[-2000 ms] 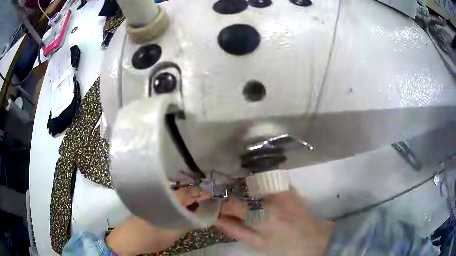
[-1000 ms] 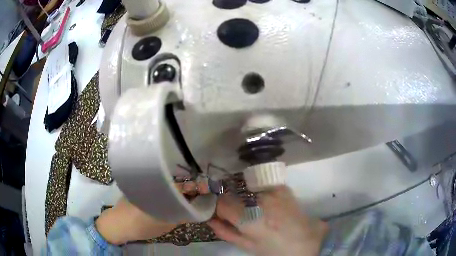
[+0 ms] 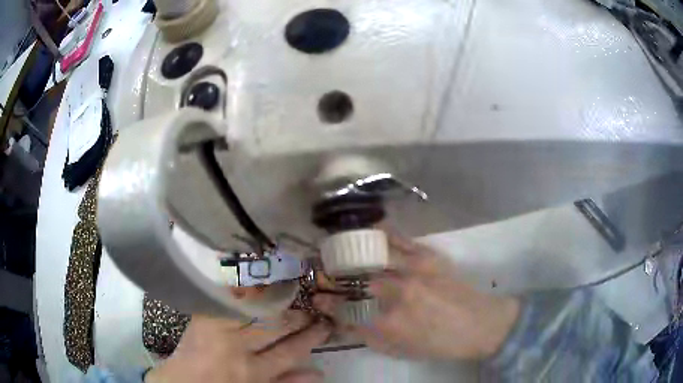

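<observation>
The white sewing machine head (image 3: 389,90) fills most of the view, with its curved guard (image 3: 142,217) in front of the needle area. The ribbed white tension knob (image 3: 355,252) partly covers my right hand (image 3: 434,303). My left hand (image 3: 243,348) lies below the guard, its fingers meeting the right hand's fingertips. A small speckled fabric piece (image 3: 305,288) shows between the fingertips and the needle plate. More speckled fabric (image 3: 163,328) lies left of my left hand. The fingertips are blurred and partly hidden, so the exact hold is unclear.
A long speckled strip (image 3: 81,288) hangs down the left table. A black bundle with a white label (image 3: 87,138) lies above it. A pink-red item (image 3: 82,39) is at the far left edge. A small dark metal tool (image 3: 599,223) lies right of the head.
The view has shifted, so the machine head sits further left. My left hand has moved down and back from the needle area, which now shows more plate. The speckled fabric has moved from beneath my wrist.
</observation>
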